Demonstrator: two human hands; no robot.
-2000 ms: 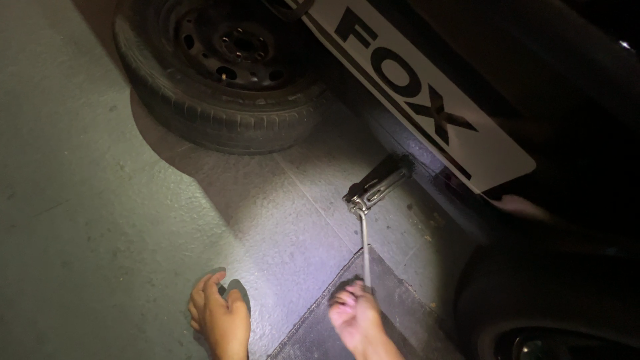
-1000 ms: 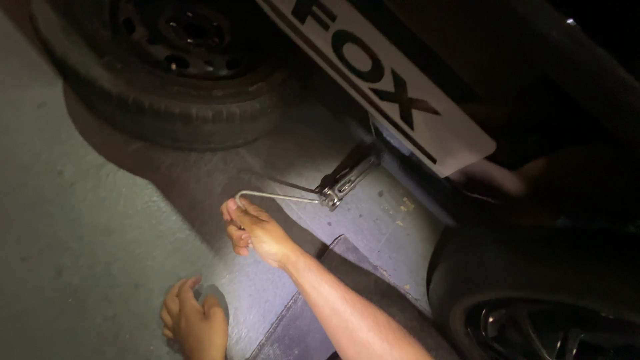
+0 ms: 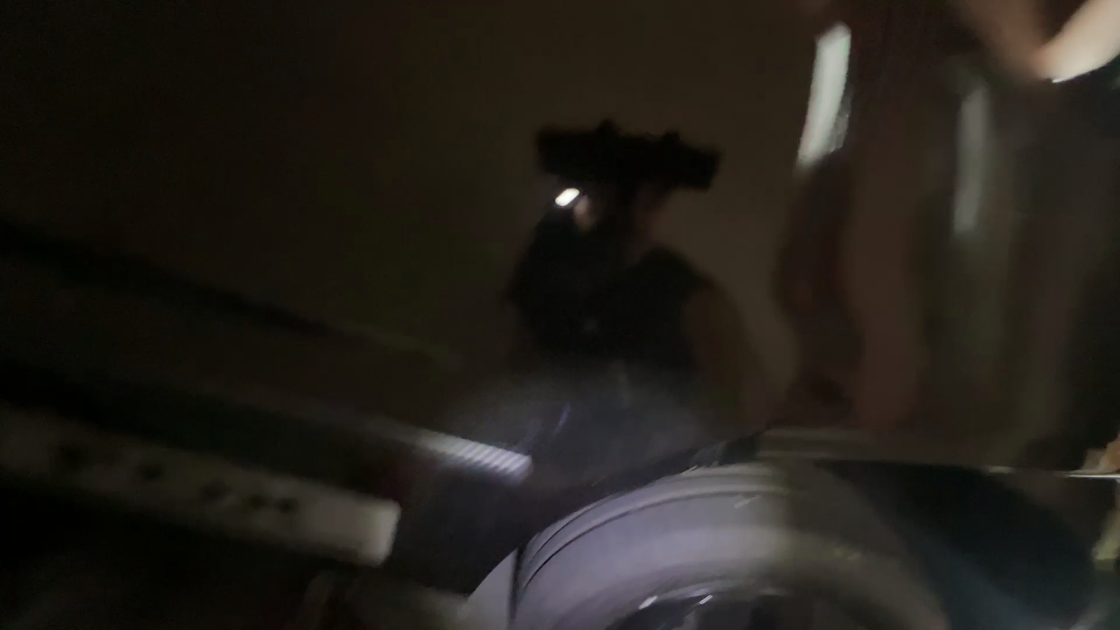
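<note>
Neither my left hand nor my right hand can be made out in this dark, blurred head view. Low in the picture is a car wheel with its tyre [image 3: 744, 516], lit from the front. Above it the glossy dark car body [image 3: 394, 289] mirrors a figure [image 3: 612, 297] with a dark shape on its head and a small bright light. The jack and its crank rod are out of view.
A pale plate bearing writing [image 3: 350, 528] slants across the lower left. Blurred skin-toned shapes [image 3: 1081, 44] show at the top right; whether they are a person or a reflection I cannot tell.
The view has swung sharply up to the car's side. Earlier, my right hand moved left with the end of the crank rod; now both hands, the jack and the loose wheel are out of sight.
</note>
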